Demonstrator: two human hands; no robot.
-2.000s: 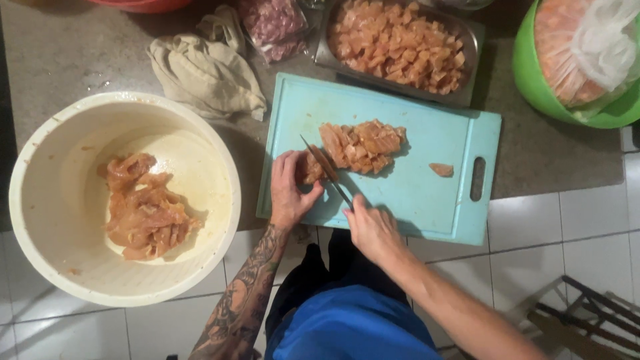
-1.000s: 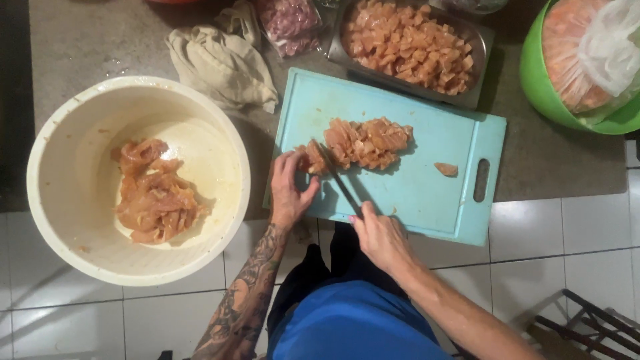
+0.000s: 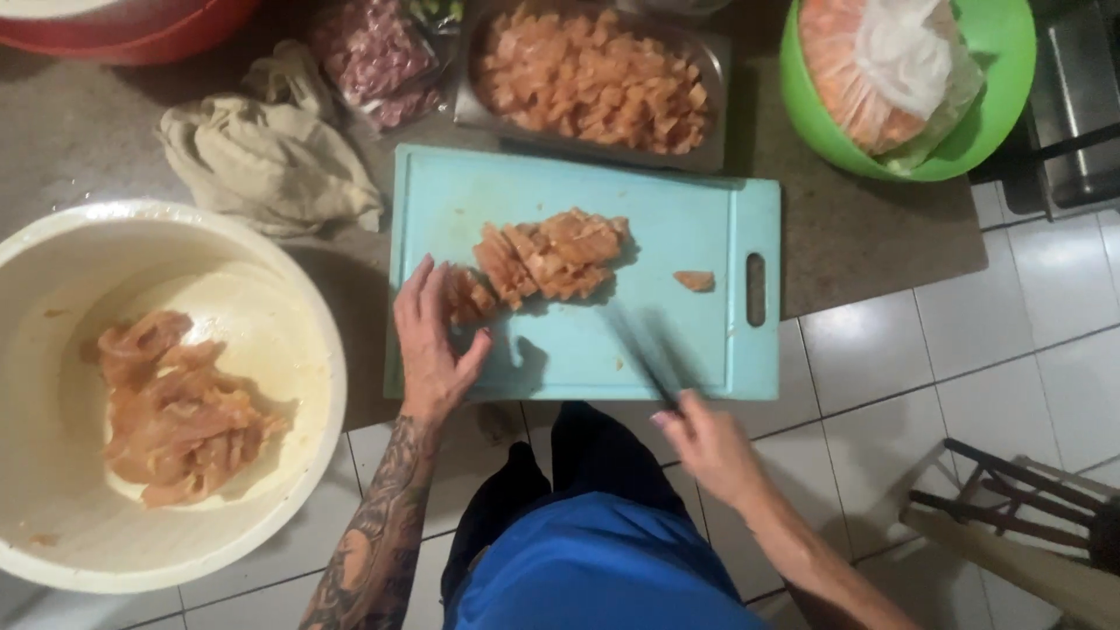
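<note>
Cut raw chicken [image 3: 560, 254] lies across the light blue cutting board [image 3: 577, 359]. At the left end of the meat, the fingers of my left hand [image 3: 431, 337] rest on or against the last pieces. A knife [image 3: 643, 354], its blade blurred by motion, is in my right hand [image 3: 710, 442] at the board's near edge. The blade is apart from the pile and points up and left. One small chicken piece [image 3: 694, 280] lies alone near the board's handle slot. Larger raw pieces [image 3: 184, 411] lie in the white tub [image 3: 302, 289] on the left.
Behind the board stands a metal pan [image 3: 719, 114] of diced chicken. Beside it are a plastic bag of pinkish meat [image 3: 376, 61] and a crumpled beige cloth [image 3: 262, 166]. A green bowl [image 3: 997, 105] holds a plastic bag; a red basin [image 3: 131, 39] sits back left.
The knife, earlier at the left part of the meat beside my left hand, has moved right with my right hand, away from the pile. My left hand stays at the meat's left end.
</note>
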